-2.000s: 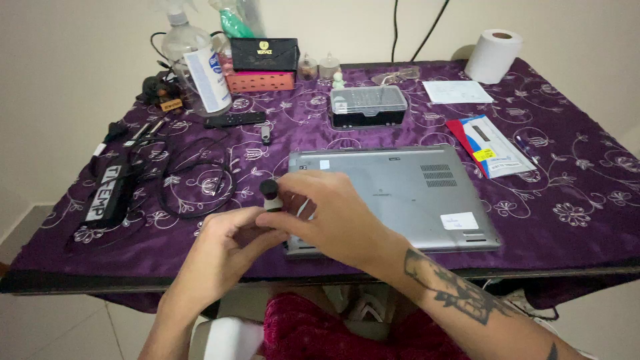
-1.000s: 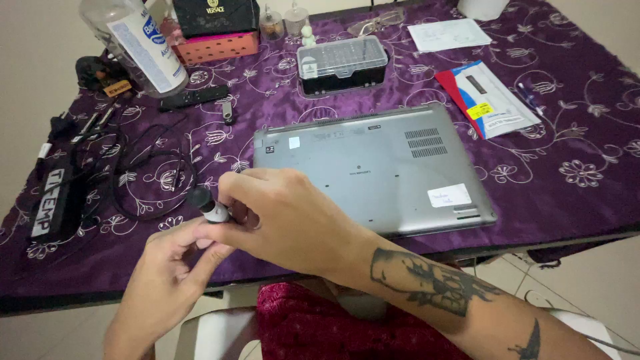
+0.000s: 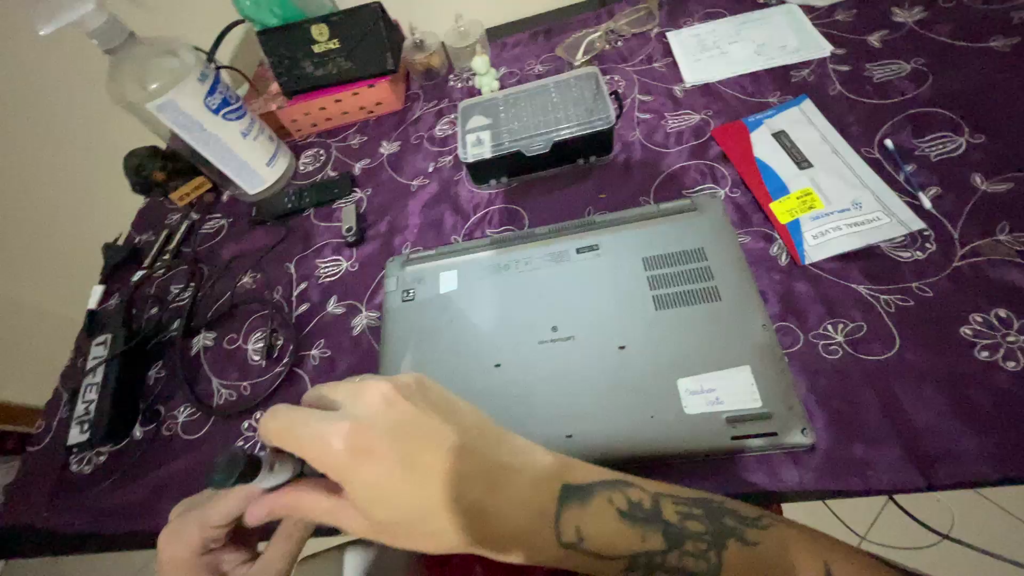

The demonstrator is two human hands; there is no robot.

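A grey laptop [image 3: 592, 344] lies upside down on the purple embroidered tablecloth, its vents and bottom cover facing up. Beyond its front-left corner, both hands meet around a small cylindrical object [image 3: 276, 468] with a black end and a pale band; its kind is not clear. My right hand [image 3: 400, 464] reaches in from the right with its fingers closed about the object. My left hand [image 3: 232, 528] holds it from below, and its lower part is cut off by the frame edge. The fingers hide much of the object.
Behind the laptop stands a black case with a clear lid [image 3: 536, 128]. A thermal paste packet [image 3: 824, 184] and a cotton swab [image 3: 908, 174] lie at right. A spray bottle [image 3: 216, 120], a remote control [image 3: 308, 196], a USB stick [image 3: 350, 224] and black cables [image 3: 192, 344] are at left.
The view has moved closer and tilted. Both hands still hold the small object together and have moved left relative to the laptop, away from its near-left edge.
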